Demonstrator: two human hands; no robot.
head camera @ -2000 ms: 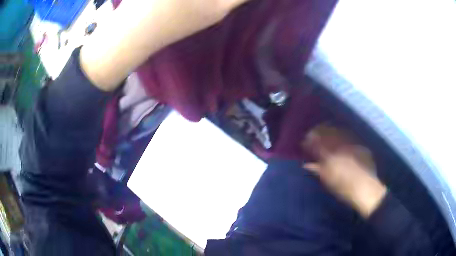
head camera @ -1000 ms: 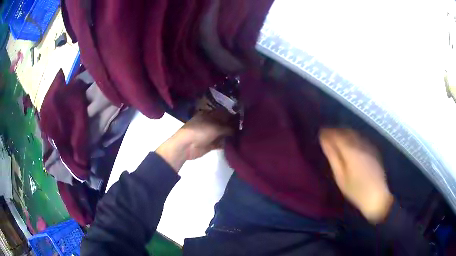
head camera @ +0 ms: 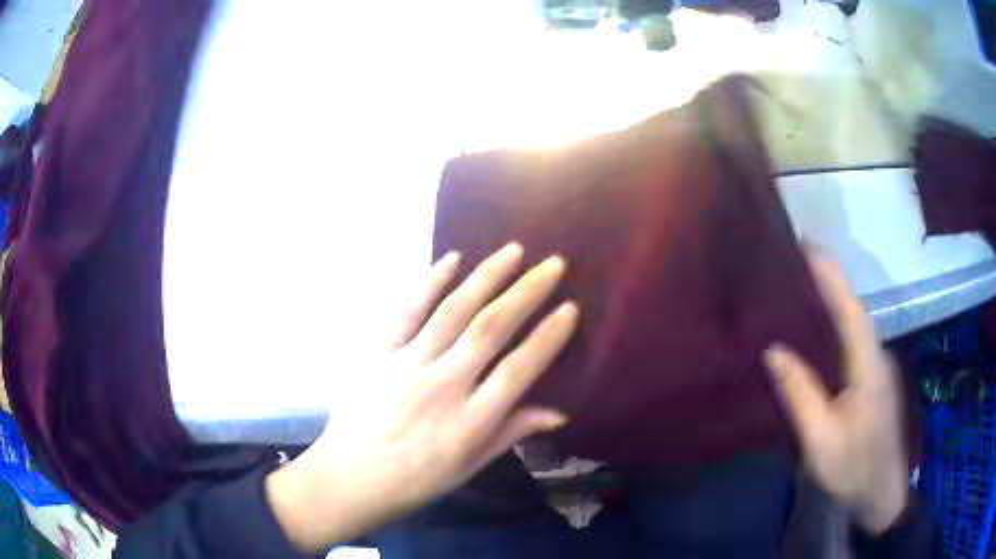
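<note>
A maroon garment panel (head camera: 655,284) lies on the white table (head camera: 295,218) and hangs over its front edge towards the lap. My left hand (head camera: 459,371) rests on the panel's left part, palm down with fingers spread. My right hand (head camera: 846,404) is at the panel's right edge, slightly blurred, with the cloth edge between its thumb and fingers. The panel's far edge is washed out by bright light.
Stacked maroon panels (head camera: 82,262) hang along the table's left side. Small metal parts (head camera: 601,13) show at the top edge. Another maroon piece (head camera: 956,180) lies at the right. A blue basket (head camera: 961,470) stands at the lower right. A measuring strip (head camera: 934,306) runs along the table edge.
The view has swung from the lap and stack to the table top. A maroon panel now lies on the table. My left hand has moved from beneath the stack onto it; my right hand is at its edge.
</note>
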